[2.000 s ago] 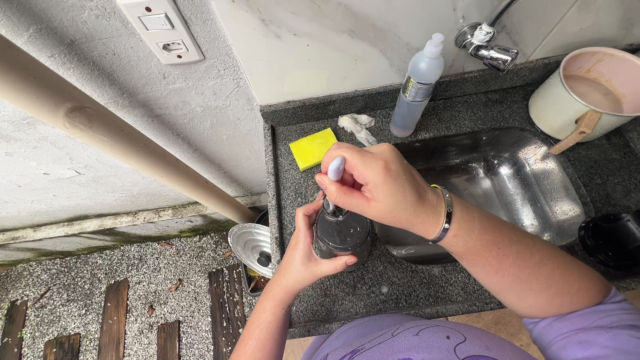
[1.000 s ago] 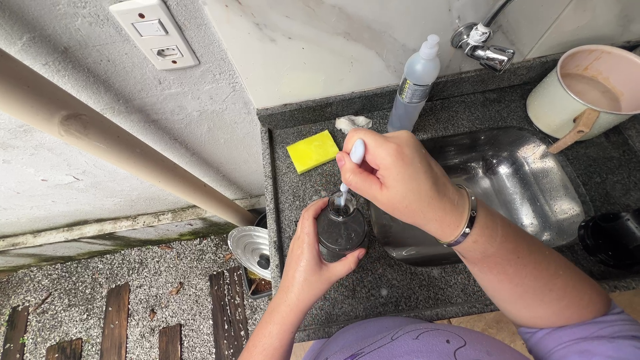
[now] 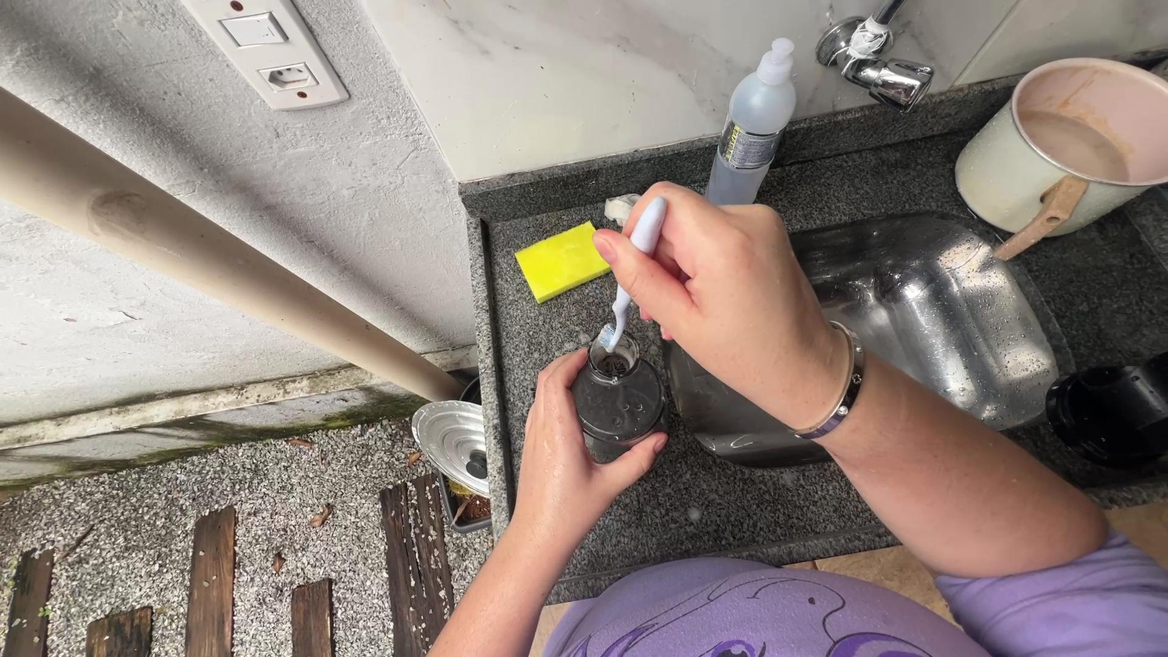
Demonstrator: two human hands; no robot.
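Note:
My left hand (image 3: 570, 456) is wrapped around a dark glass bottle (image 3: 620, 401) with a narrow neck, tilted a little over the granite counter. In my right hand (image 3: 721, 274) is a pale blue toothbrush (image 3: 646, 228), its bristled head down at the rim of the bottle's open mouth. Behind my hands a yellow sponge (image 3: 561, 262) lies flat on the counter. A crumpled white cloth or paper (image 3: 621, 208) is partly hidden by my right hand. The clear pump-top bottle (image 3: 750, 128) with liquid stands against the backsplash.
Right of the hands is a wet stainless steel sink (image 3: 940, 319) below a chrome tap (image 3: 899, 84). A cream pot with a wooden handle (image 3: 990, 173) and a black container (image 3: 1109, 415) stand beyond it. A metal lid (image 3: 447, 438) sits beside the counter's left edge (image 3: 493, 411).
The toothbrush was deep in the bottle two seconds ago; it has been raised, and its bristles now show at the mouth. The left hand keeps its hold on the bottle.

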